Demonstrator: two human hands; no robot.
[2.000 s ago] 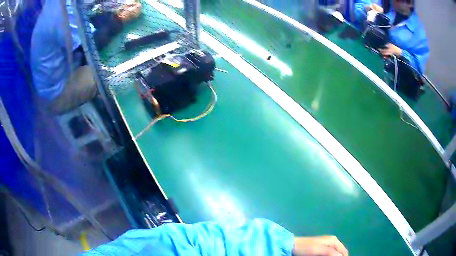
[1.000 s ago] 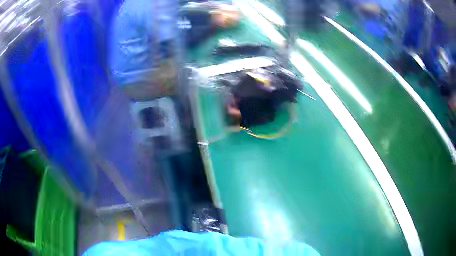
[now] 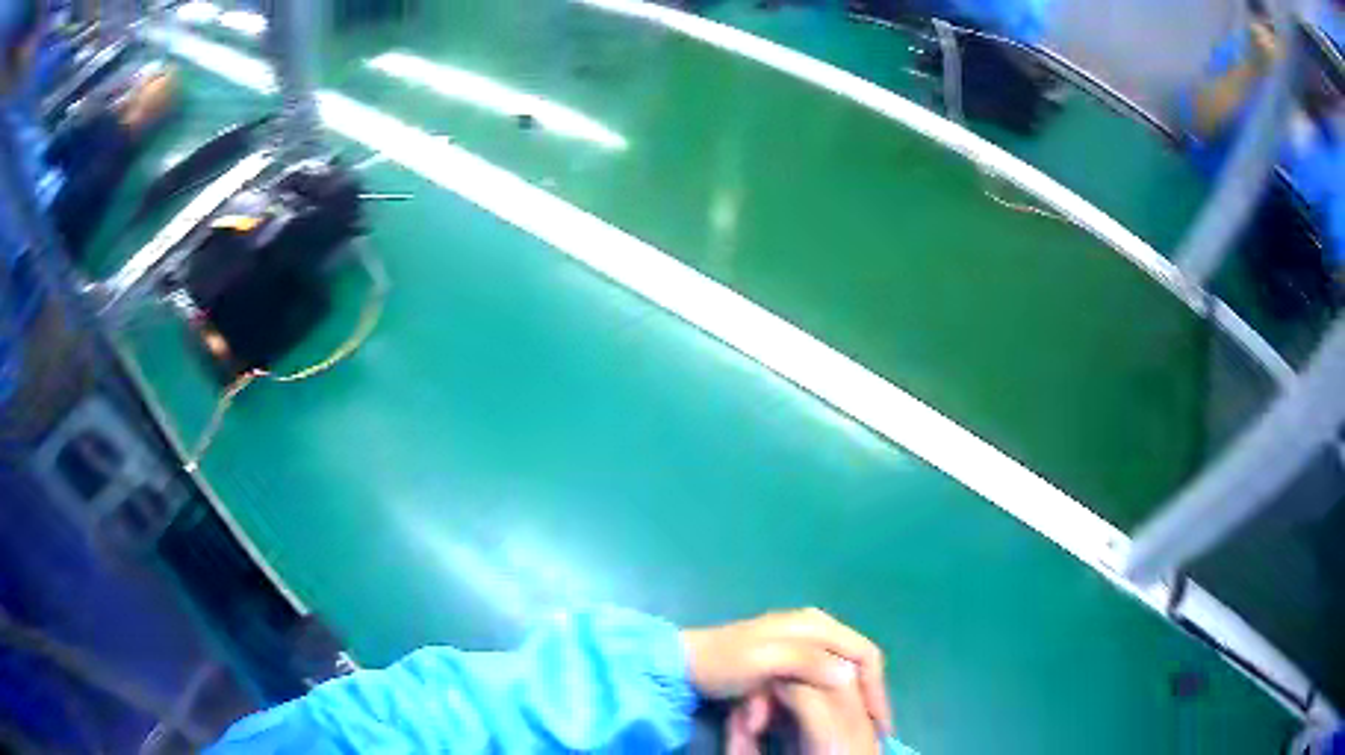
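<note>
A bulky black unit [image 3: 273, 273] with an amber strip on top sits on the green bench [image 3: 487, 428] at the upper left. A thin yellow and red wire harness [image 3: 332, 359] curves from it onto the bench. My left hand [image 3: 782, 656] is at the bottom centre, below a light blue sleeve, bent over my right hand [image 3: 829, 718]. The hands touch and overlap. My right hand is partly cut off by the lower edge. The fingers are partly hidden, and I cannot tell whether anything is between them.
A white-edged green conveyor [image 3: 870, 280] runs diagonally beyond the bench. A grey post [image 3: 1232, 457] rises at the right. A person's hand [image 3: 148, 96] shows at the upper left. Other people in blue and dark units are at the upper right, blurred.
The view has swung to the right, so the black unit appears further left. My left hand is back in view, and my right hand has come into view against it.
</note>
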